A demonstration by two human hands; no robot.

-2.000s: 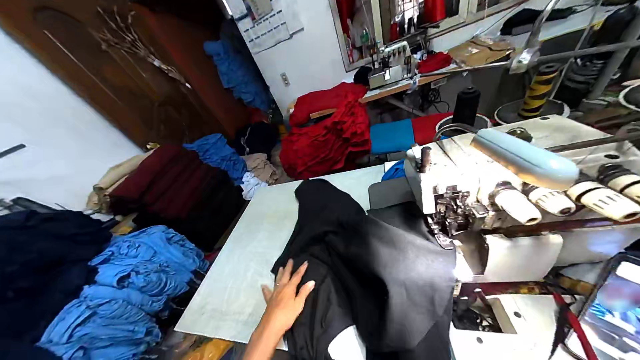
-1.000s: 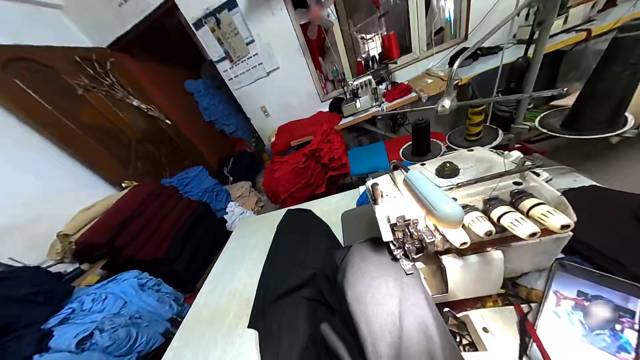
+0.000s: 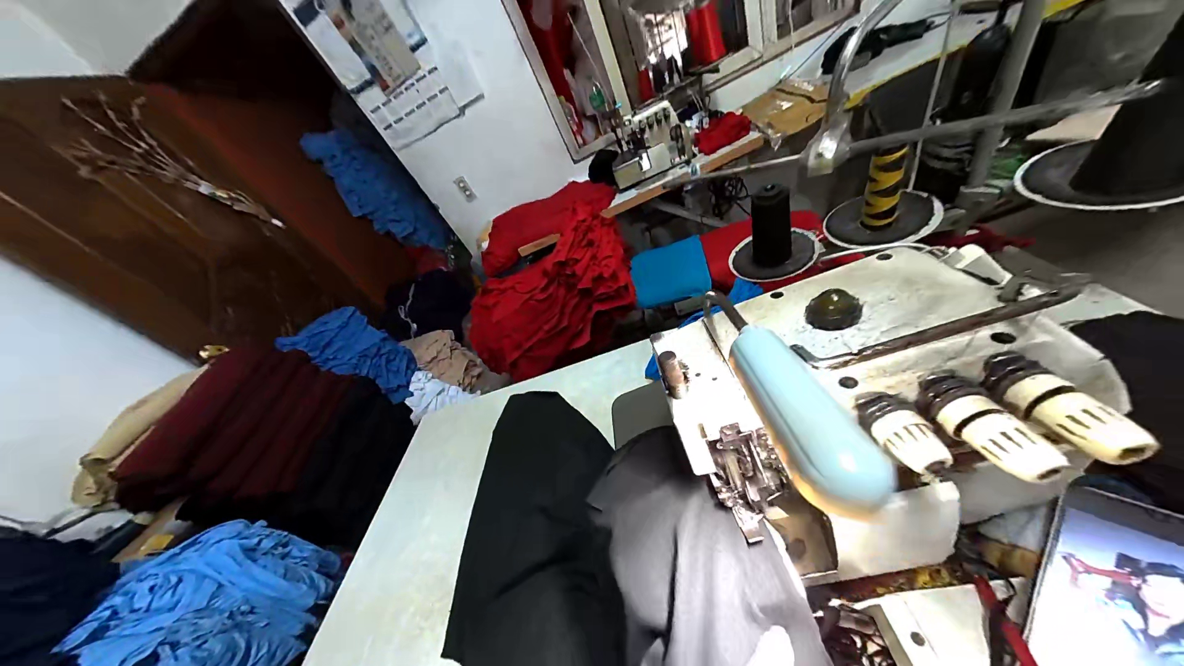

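Neither of my hands shows now. A black fabric piece (image 3: pixel 541 527) lies on the pale sewing table (image 3: pixel 407 536). Beside and partly against it is a dark grey fabric section (image 3: pixel 703 555), which reaches the needle and presser-foot area of an overlock sewing machine (image 3: pixel 745 462). A light blue lamp (image 3: pixel 814 421) on a bent metal neck stretches over the machine head. Several cream tension dials (image 3: pixel 1008 435) stick out from its front. At the bottom edge, a small bright white patch shows against the grey fabric; what it is cannot be told.
Black thread cones (image 3: pixel 770 227) stand behind the machine, below metal rods (image 3: pixel 999 120). A lit screen (image 3: pixel 1110 583) is at the lower right. Red cloth (image 3: pixel 555 277) is heaped behind the table; blue garments (image 3: pixel 203 592) and maroon folded cloth (image 3: pixel 240 425) lie to the left.
The hand that lay spread on the black fabric two seconds ago is out of view. The black and grey fabric lies differently beside the machine. The view has shifted.
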